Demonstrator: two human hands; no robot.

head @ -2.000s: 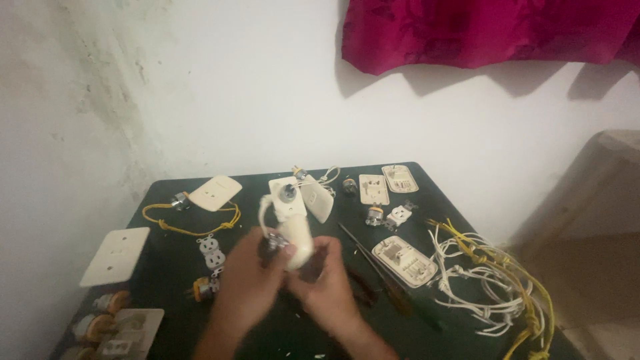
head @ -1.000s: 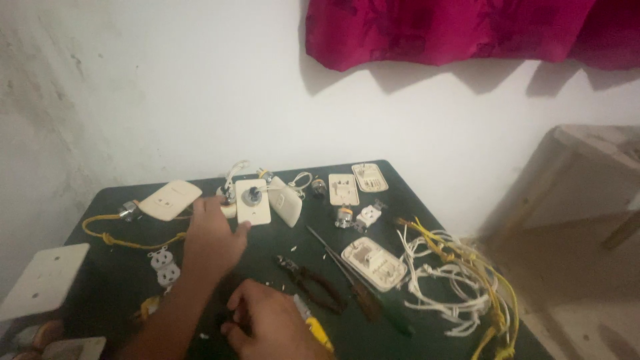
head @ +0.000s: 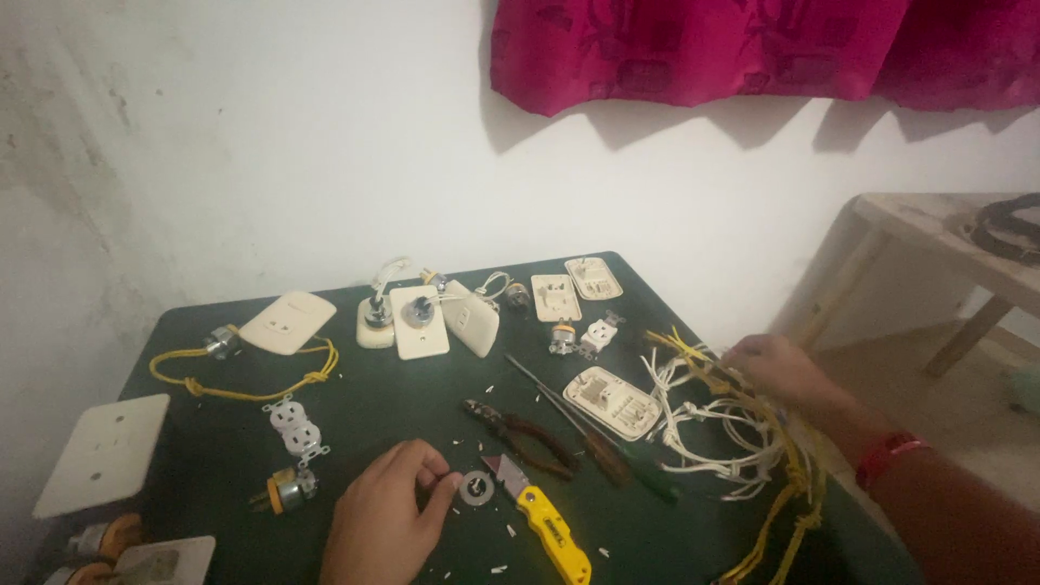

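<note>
My left hand [head: 394, 516] rests at the near middle of the dark green table, thumb and forefinger at the edge of a small clear disc [head: 476, 488]; whether they grip it I cannot tell. Right of the disc lies a yellow utility knife [head: 552, 532] with its blade out. My right hand [head: 768, 366] is at the table's right edge, its fingers at the yellow wires [head: 691, 349] above a bundle of knotted white wires [head: 731, 447]; its grip is unclear. Combination pliers [head: 524, 439] and two screwdrivers [head: 597, 455] lie between the hands.
Wall plates with plugs [head: 418, 321] stand at the back. A wall plate [head: 288, 323] with a yellow wire loop, a duplex outlet [head: 296, 431] and a plug [head: 284, 490] lie left. Open covers [head: 613, 402] lie right of centre. A wooden table [head: 934, 219] stands at right.
The white piece held in both hands two seconds ago has been let go. My left hand has come back from the rear wall plates, and my right hand has moved right to the wires.
</note>
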